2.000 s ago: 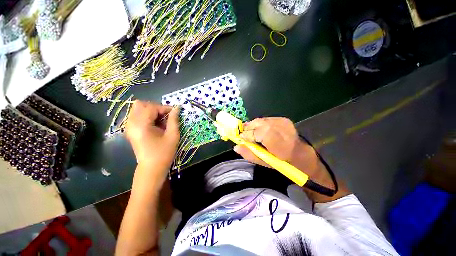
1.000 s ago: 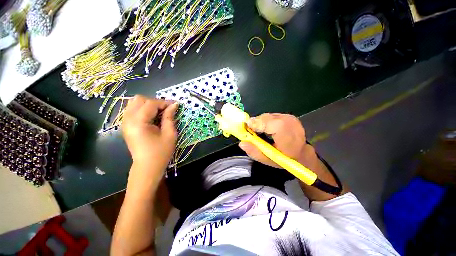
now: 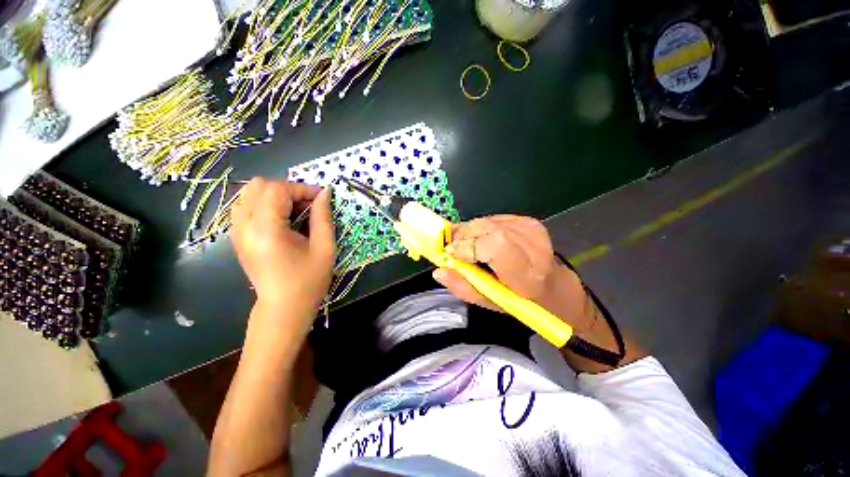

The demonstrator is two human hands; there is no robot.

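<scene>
A white-and-green PCB panel (image 3: 403,160) with rows of dark dots lies flat on the green bench top. Yellow-white leads gather along its lower left side. My left hand (image 3: 284,228) is at the panel's left edge, its thumb and fingertips pinched on a thin lead wire (image 3: 220,181); the fingers partly hide it. My right hand (image 3: 503,253) holds the yellow soldering iron (image 3: 508,298). The iron's thin dark tip points left over the panel's upper left part, close to my left fingertips. Whether the tip touches the panel is hard to tell.
A loose wire pile (image 3: 168,130) and a wired PCB panel (image 3: 345,37) lie beyond. Stacked component panels (image 3: 47,270) stand at left, bundled wires (image 3: 42,116) at upper left. Two rubber bands (image 3: 475,82), a pale jar (image 3: 513,17) and a black fan (image 3: 683,61) are farther off.
Since one second ago, my right hand and the iron have moved slightly left, bringing the tip nearer my left fingertips. My left hand keeps its pinch. The whole view has shifted slightly.
</scene>
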